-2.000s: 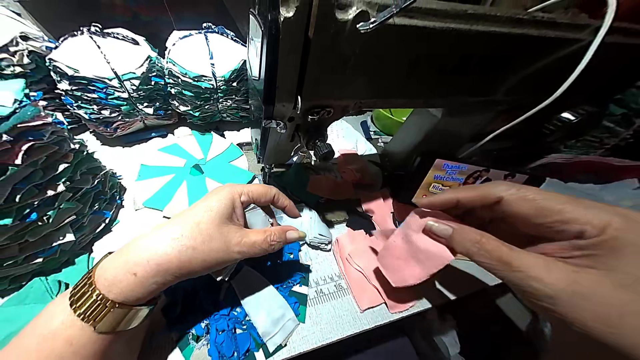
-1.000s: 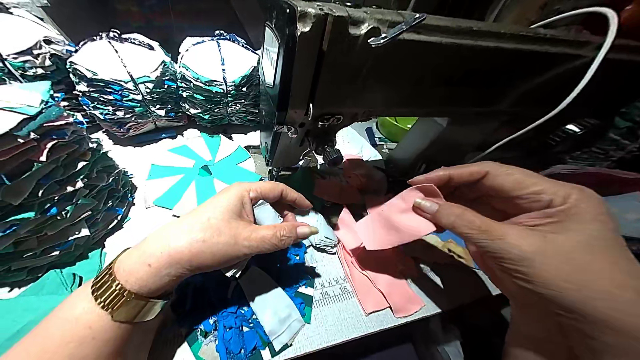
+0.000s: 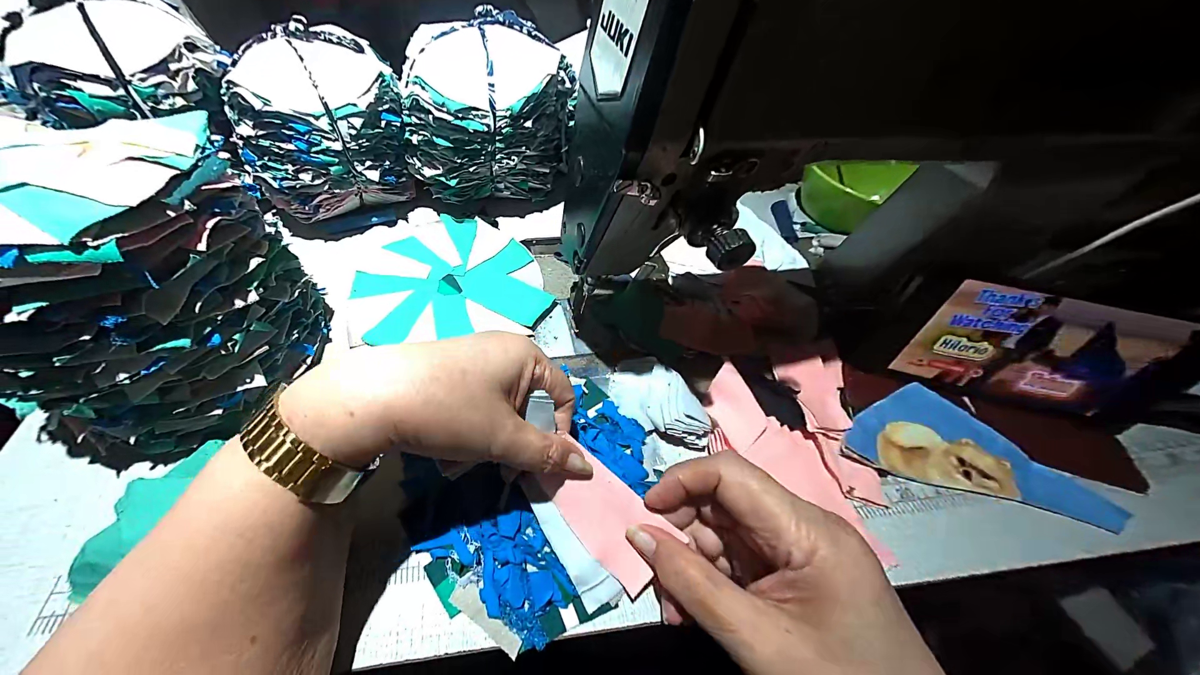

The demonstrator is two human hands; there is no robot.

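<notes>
A pink fabric strip [image 3: 605,511] lies over a pale grey-white fabric strip [image 3: 574,553]. My left hand [image 3: 487,403], with a gold-coloured watch on its wrist, pinches the upper end between thumb and fingers. At the pink strip's lower right end, my right hand [image 3: 741,544] grips its edge with thumb and fingertips. Beneath the strips are blue fabric scraps [image 3: 525,562] and green pieces. More pink fabric pieces [image 3: 797,450] lie to the right, beside folded pale pieces [image 3: 661,403]. A round teal and white patchwork piece [image 3: 450,281] rests beyond my left hand.
A Juki sewing machine [image 3: 647,141] stands over the worktable. Tied fabric stacks [image 3: 323,122] line the back left; a tall loose stack [image 3: 178,309] is at the left. On the right are a green bowl [image 3: 848,192], a printed card [image 3: 1041,347] and a blue piece with a dog picture [image 3: 975,459].
My right hand has brought a pink piece leftward from above the pink pile to my left hand, over the pale strip. Both hands now hold it. The view has shifted.
</notes>
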